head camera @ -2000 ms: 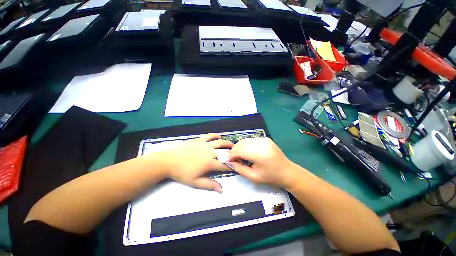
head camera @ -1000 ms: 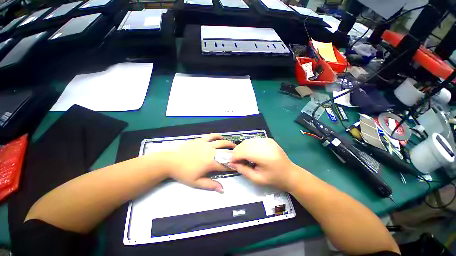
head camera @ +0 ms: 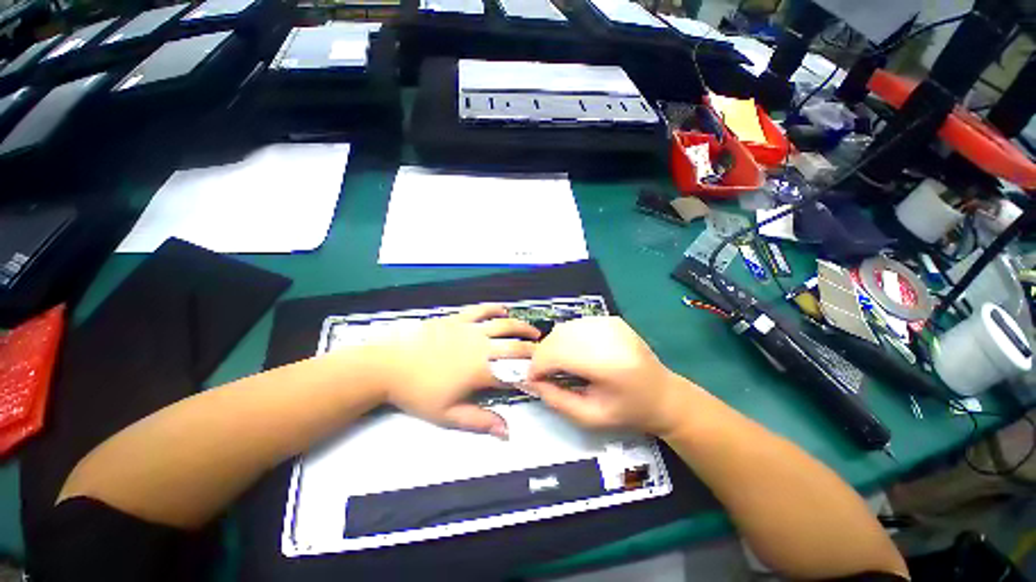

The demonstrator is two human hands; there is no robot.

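An open laptop case (head camera: 426,443) with a pale rim lies on a black foam mat (head camera: 290,341). A strip of green circuit board (head camera: 574,307) shows at its upper right; the hands hide most of the board. A long black strip (head camera: 471,498) runs along the lower edge. My left hand (head camera: 454,364) lies flat over the case with its fingers spread. My right hand (head camera: 596,370) is beside it with its fingers bent over the board, touching a small white piece (head camera: 510,370) between the hands. The right fingertips are partly hidden.
White sheets (head camera: 483,216) lie behind the case. A black powered tool (head camera: 812,370) with wires, a tape roll (head camera: 894,287) and red parts bins (head camera: 716,165) are at the right. Red bubble wrap (head camera: 28,375) is at the far left. A pale panel (head camera: 554,93) stands behind on black foam.
My right hand has shifted slightly right, and its fingers are more curled. More of the white piece's left part shows. My left hand has hardly moved.
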